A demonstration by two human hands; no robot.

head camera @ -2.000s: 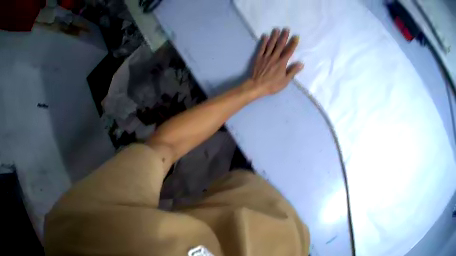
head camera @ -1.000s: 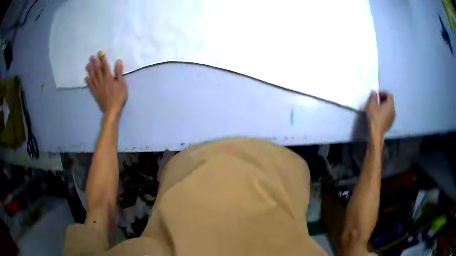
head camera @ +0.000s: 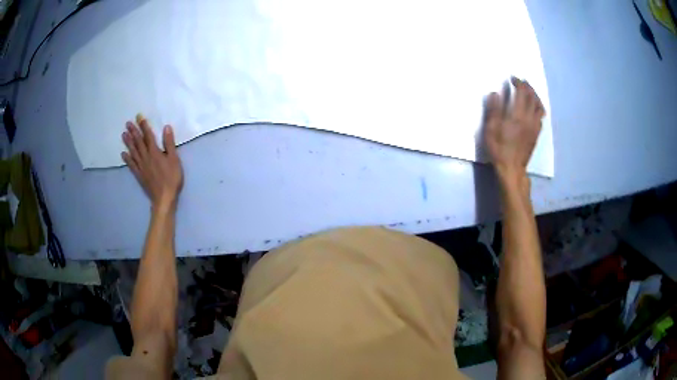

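Note:
A big white paper pattern (head camera: 334,67) lies on the pale blue-white table (head camera: 312,193), its curved near edge showing a thin dark line. Whether fabric lies under it cannot be told. My left hand (head camera: 154,165) rests flat on its near left corner, fingers spread, a yellow band on one fingertip. My right hand (head camera: 514,126) is over the pattern near its right end, fingers apart and slightly bent, somewhat blurred, with nothing seen in it.
Olive fabric pieces (head camera: 26,204) lie at the left table edge beside dark shears (head camera: 53,245). A black cord (head camera: 44,37) is at the far left. A small dark tool (head camera: 648,33) and a yellow thing (head camera: 663,13) are at the far right. Scraps lie below the table.
The view has turned so the pattern lies across it. My right hand has let go of the right corner and moved left onto the pattern. My left hand stays at the left corner.

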